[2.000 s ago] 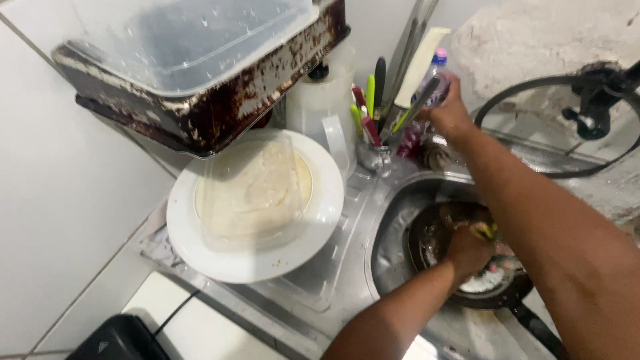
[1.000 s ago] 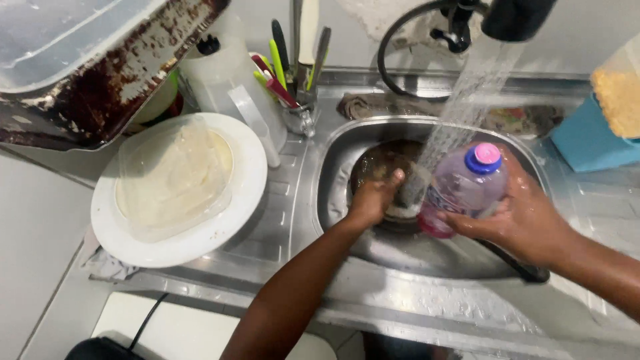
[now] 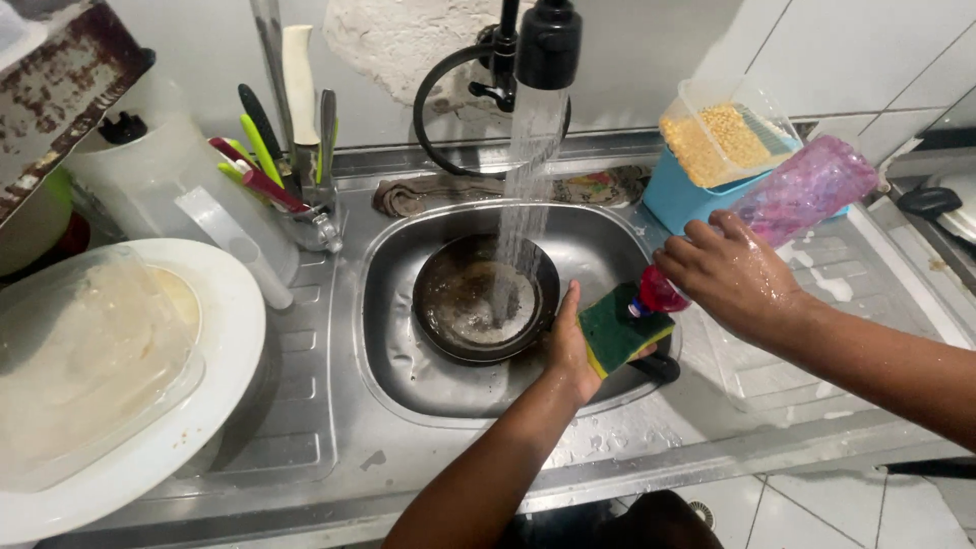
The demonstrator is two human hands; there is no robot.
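My left hand (image 3: 573, 352) holds a green and yellow scouring sponge (image 3: 619, 329), green side up, over the right part of the steel sink. In my right hand (image 3: 736, 271) is a plastic bottle (image 3: 808, 187) of pink liquid, tilted with its nozzle down against the sponge. A dark frying pan (image 3: 488, 301) lies in the sink basin (image 3: 396, 381), its black handle (image 3: 659, 368) passing below the sponge to the right rim. Water runs from the black faucet (image 3: 547, 46) into the pan.
A rolled cloth (image 3: 450, 197) lies behind the basin. Right of it stands a blue container (image 3: 679, 198) with a clear tub of yellow kernels. To the left are a utensil holder (image 3: 313, 221), a plastic jug (image 3: 183, 183), a white plate (image 3: 236, 328) and a rusty baking pan (image 3: 69, 99).
The bottle, upright above the sink a second ago, is now tipped nozzle down. My left hand has moved out of the pan to the right, with the sponge now plainly in it.
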